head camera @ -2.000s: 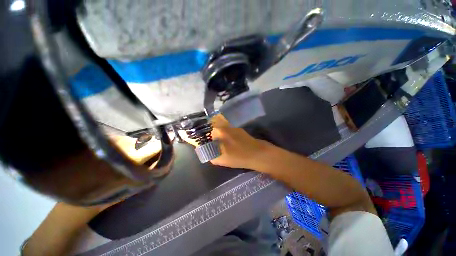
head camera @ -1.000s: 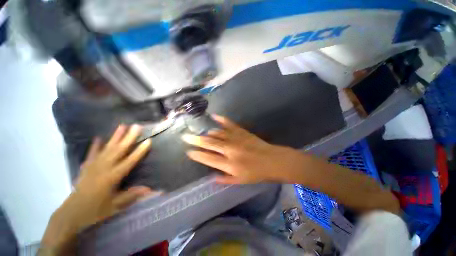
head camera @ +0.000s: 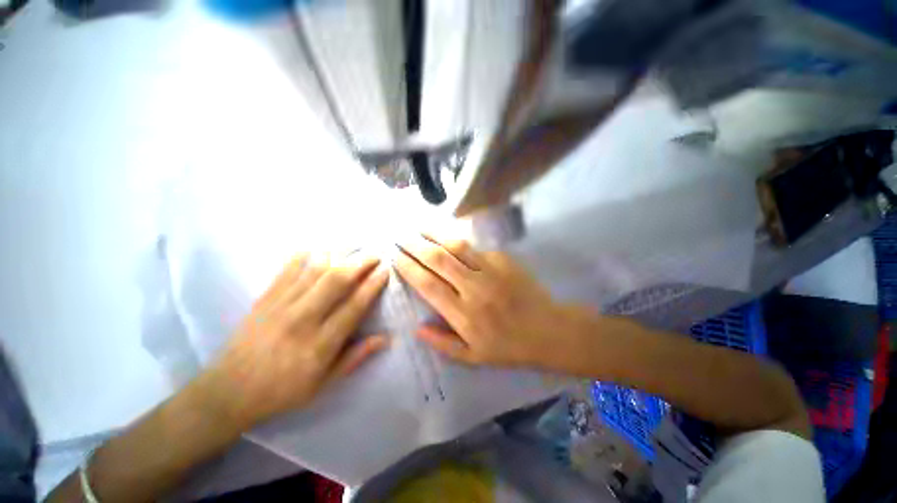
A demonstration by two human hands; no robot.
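Note:
A large garment panel (head camera: 344, 422) lies flat over the machine bed and table, looking pale under strong glare. Two short dark lines run down its middle between my hands. My left hand (head camera: 305, 329) and my right hand (head camera: 482, 300) lie palm down on it, fingertips close together just in front of the needle area. The needle area (head camera: 428, 177) is washed out by glare, so needle and foot cannot be told apart. The sewing machine head (head camera: 472, 69) is blurred above. The tension dial (head camera: 499, 225) sits beside my right fingers.
A phone (head camera: 811, 196) lies at the right of the bed. Blue mesh crates (head camera: 629, 413) stand right of and below the table, with a red piece (head camera: 836, 388) nearby. White cloth (head camera: 836, 270) lies at the right.
The view has shifted left around the machine head. The panel now looks pale and reaches over the table's front edge. My left hand has moved right, close to my right hand.

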